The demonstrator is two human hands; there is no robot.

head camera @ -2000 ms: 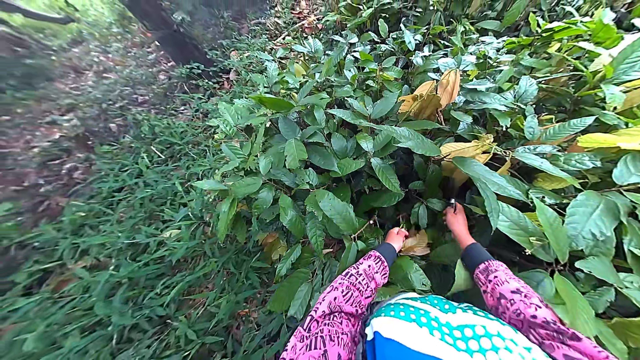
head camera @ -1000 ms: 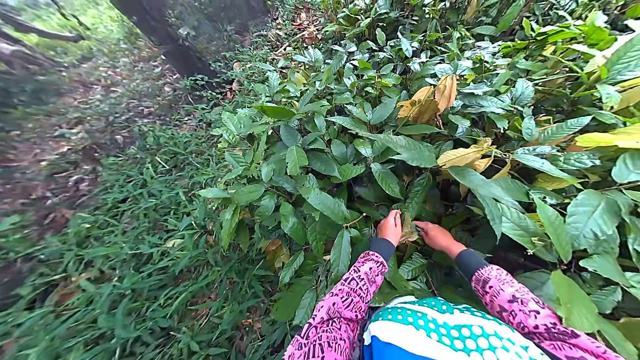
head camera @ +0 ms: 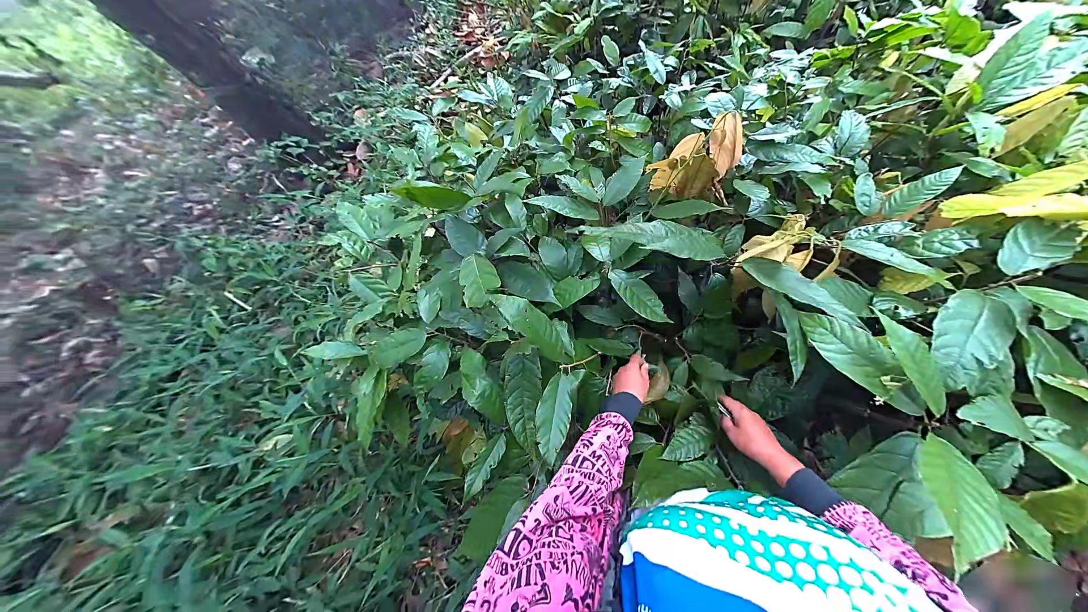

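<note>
My left hand (head camera: 631,379) reaches into a leafy shrub, its fingers closed around a thin twig (head camera: 643,337) of the plant. Beside it hangs a brownish leaf (head camera: 658,382). To the right and slightly lower, my right hand (head camera: 753,432) is among the leaves with a small metallic tool (head camera: 724,410) between thumb and fingers; its kind cannot be told. Green leaves (head camera: 693,438) lie between and below both hands. Pink printed sleeves with dark cuffs cover both arms.
Dense broad-leaved shrubs (head camera: 858,348) spread ahead and to the right, with yellowed, dry leaves (head camera: 701,161) among them. Low grassy plants (head camera: 212,425) cover the ground at left. A dark tree trunk (head camera: 229,85) stands at the upper left beside leaf litter (head camera: 110,204).
From one second ago, my hands have moved apart; then they were close together at the brownish leaf. My right hand has drawn down and right, showing the small metallic tool.
</note>
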